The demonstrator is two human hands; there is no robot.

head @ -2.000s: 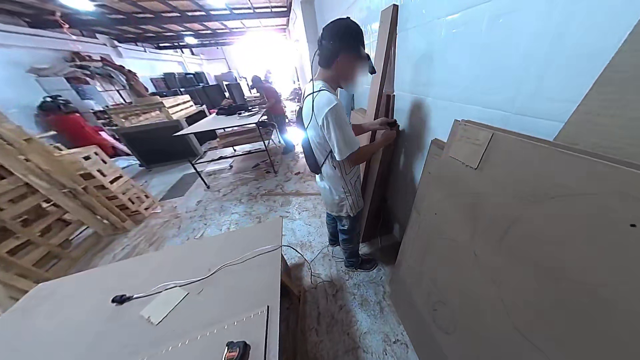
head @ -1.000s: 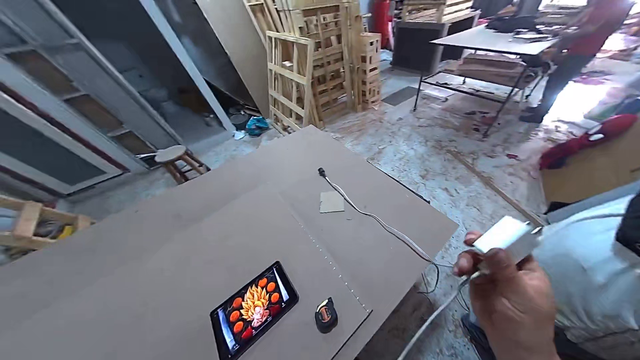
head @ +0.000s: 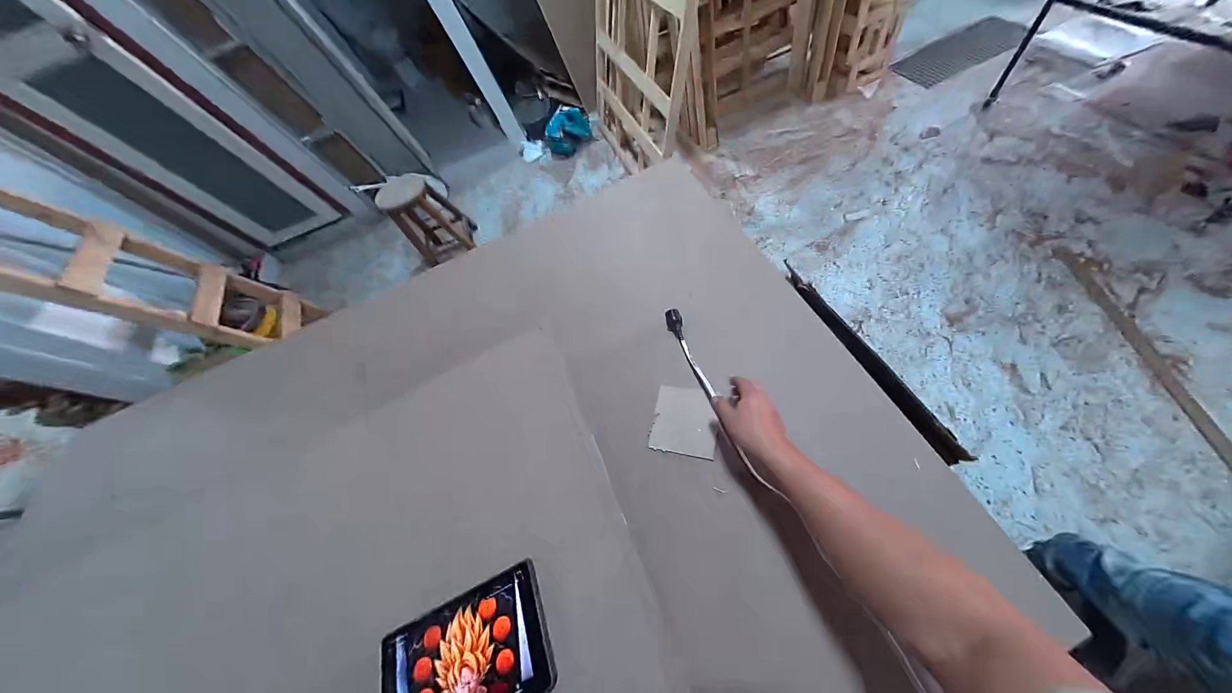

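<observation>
My right hand [head: 754, 419] reaches in from the lower right over a large brown board and touches or holds a pale cable [head: 700, 373]; its fingers are partly hidden. Just beyond it, the cable's black connector end [head: 674, 320] lies on the board [head: 462, 433]. A small square offcut [head: 682, 422] is close beside the hand, to its left. Near the bottom edge a tablet [head: 469, 637] with a lit, colourful cartoon picture lies on the board. My left hand is out of view.
Beyond the board stand a wooden stool [head: 412, 192] and wooden frames [head: 645, 82]. A dark strip [head: 871, 361] runs along the board's right edge. A wooden slat [head: 1145, 346] lies on the stained floor. A person's jean-clad leg [head: 1145, 587] is at the lower right.
The view has swung left and down. A hand that held a white charger in the air one second ago is no longer seen so; my right hand is now at the cable on the board.
</observation>
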